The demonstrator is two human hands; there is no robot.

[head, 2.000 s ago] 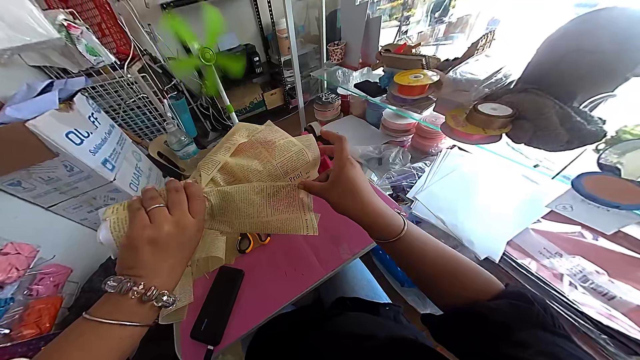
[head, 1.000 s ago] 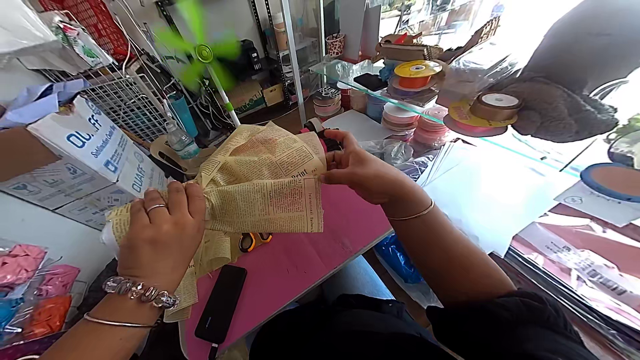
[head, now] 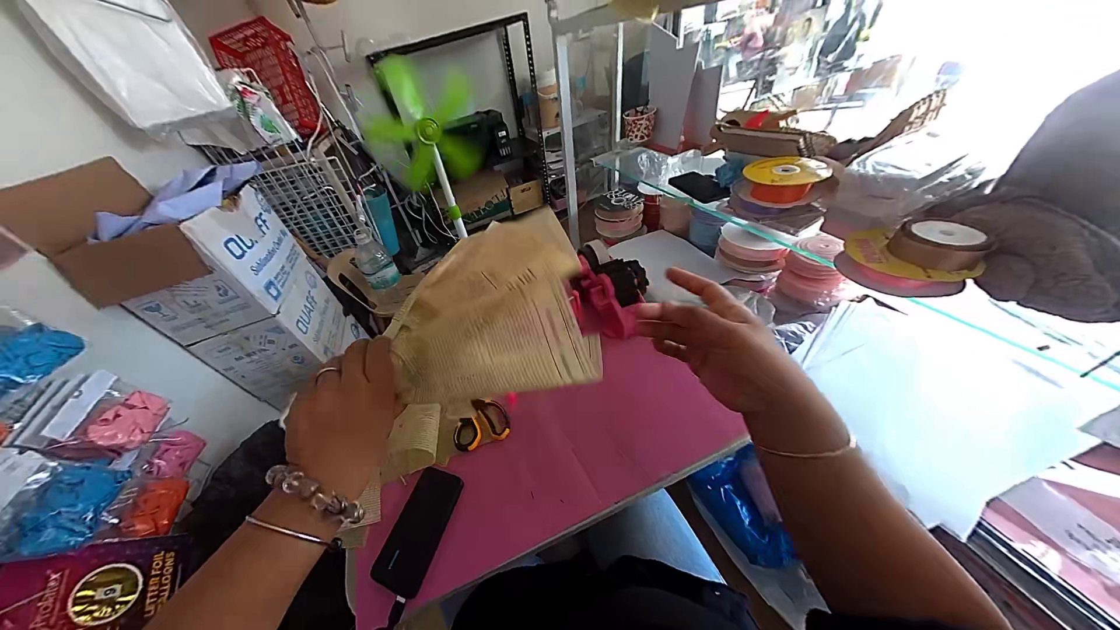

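My left hand (head: 346,411) grips the gathered end of a newsprint-patterned wrapping paper bundle (head: 490,324), which fans out up and to the right above the pink tabletop (head: 595,429). Its contents are hidden by the paper. Just right of the bundle's open end, my right hand (head: 722,341) has its fingers spread, slightly blurred, beside a bright pink tool-like object (head: 608,306) with a black part. Whether the fingertips touch it I cannot tell. Scissors with orange and black handles (head: 481,425) lie below the paper, and a black power bank (head: 417,534) with a cable lies near the front edge.
Ribbon spools (head: 752,249) are stacked behind and on a glass shelf (head: 875,284) at the right. White sheets (head: 910,394) lie beneath it. Cardboard boxes (head: 262,289), a water bottle (head: 376,261) and a spinning green fan (head: 427,131) stand at the left and back.
My right hand has let go of the paper's right edge and moved away to the right, fingers spread. More of the pink object shows. My left hand keeps its grip on the bundle.
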